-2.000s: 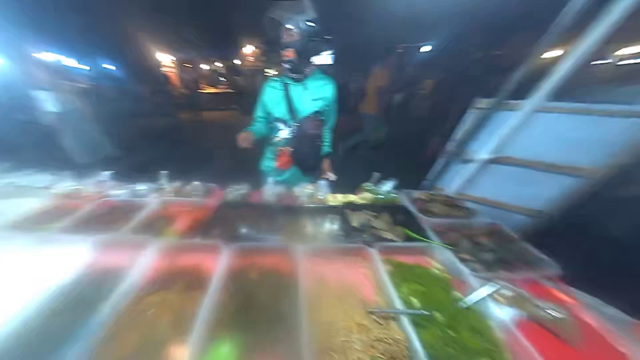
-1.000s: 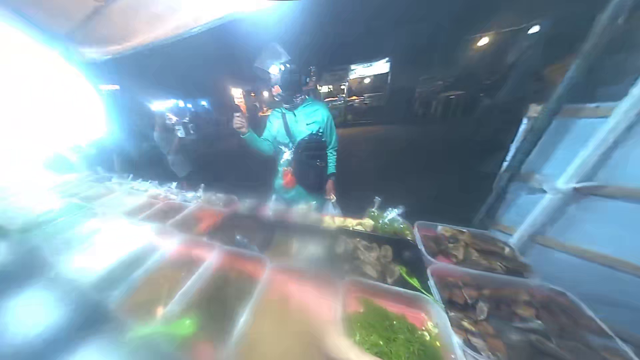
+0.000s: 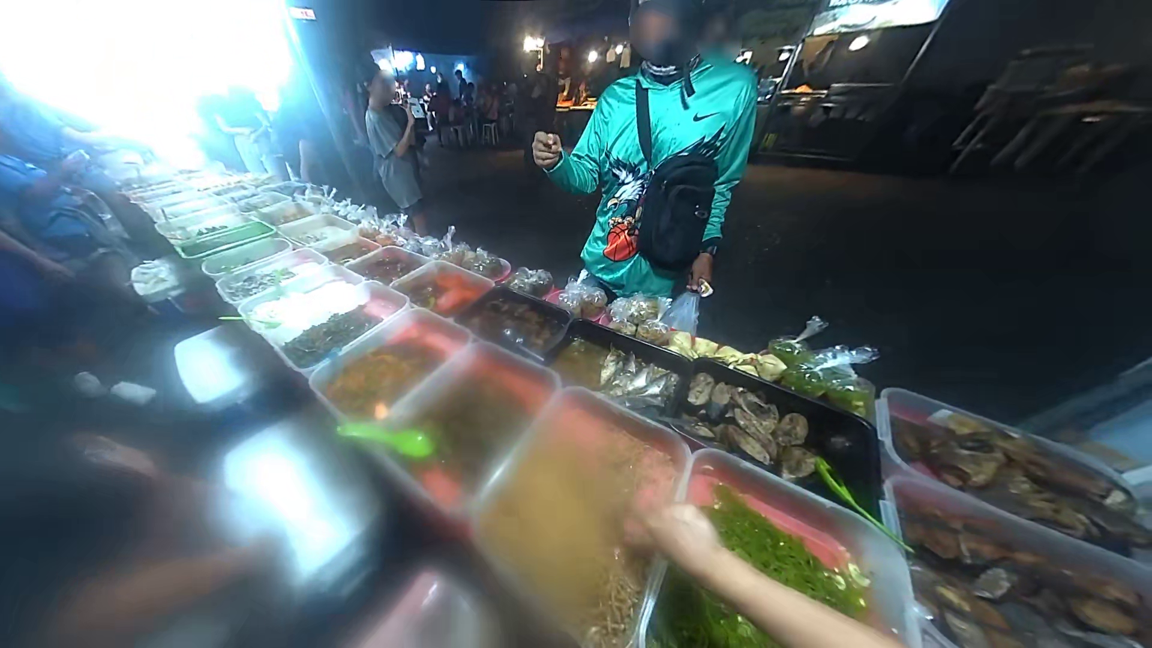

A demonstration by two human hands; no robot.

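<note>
My right hand (image 3: 679, 531), blurred, is over the shared edge of two clear plastic tubs, its forearm coming from the lower right. Left of it is a tub of pale brown, shredded-looking food (image 3: 576, 504); under the forearm lies a tub of green seaweed-like food (image 3: 774, 540). Whether the fingers hold anything is too blurred to tell. A smeared skin-toned shape at the lower left may be my left arm; its hand cannot be made out. A light green spoon (image 3: 387, 439) rests across the near tubs at left. Black trays hold fish pieces (image 3: 751, 423).
Rows of food tubs (image 3: 360, 315) run to the far left. Tied plastic bags (image 3: 639, 310) line the far edge. Tubs of brown food (image 3: 1017, 576) stand at right. Across the stall stands a person in a teal shirt (image 3: 666, 180), one hand raised. Other people are at left.
My right forearm, not visible two seconds ago, now reaches over the tubs. The person in teal has raised one hand since two seconds ago. The view has shifted.
</note>
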